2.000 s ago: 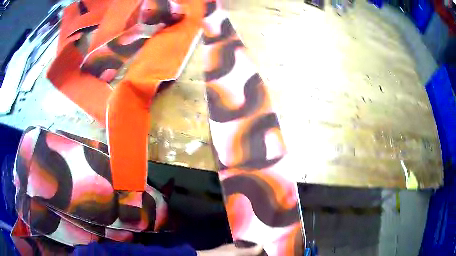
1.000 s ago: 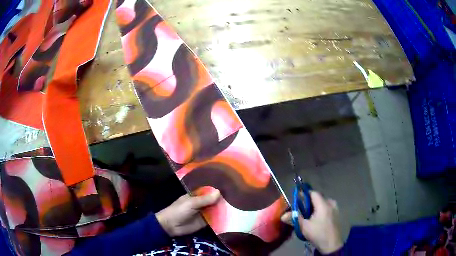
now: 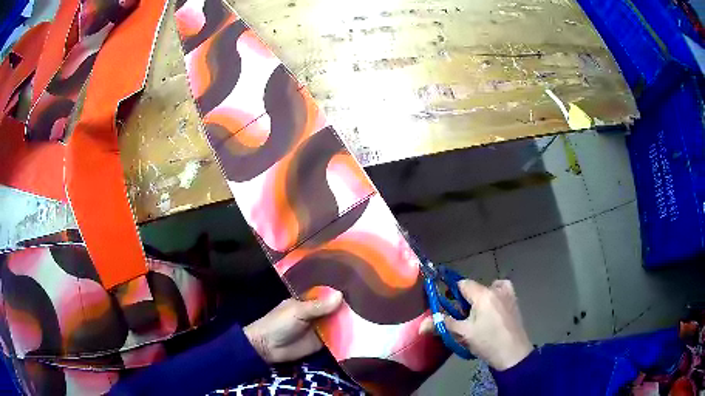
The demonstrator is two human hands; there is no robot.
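Observation:
A long printed fabric panel (image 3: 286,174) in brown, pink, orange and white runs from the table (image 3: 495,100) down over its edge towards my lap. My left hand (image 3: 290,329) holds the panel's left edge low down, thumb on top. My right hand (image 3: 495,321) holds scissors (image 3: 444,305) by their blue loop handles, at the panel's right edge. The blades point up along that edge and are partly hidden; I cannot tell how far apart they are.
An orange strip (image 3: 104,186) hangs over the table edge at left, above stacked printed panels (image 3: 85,309). A yellow scrap (image 3: 578,116) lies at the table's right corner. A blue bin (image 3: 671,186) stands at right. A crumpled printed heap (image 3: 684,371) is at lower right.
My view has swung right and down. Both hands have come into full view. In the last second the scissors have moved left and up, from beside the panel onto its right edge.

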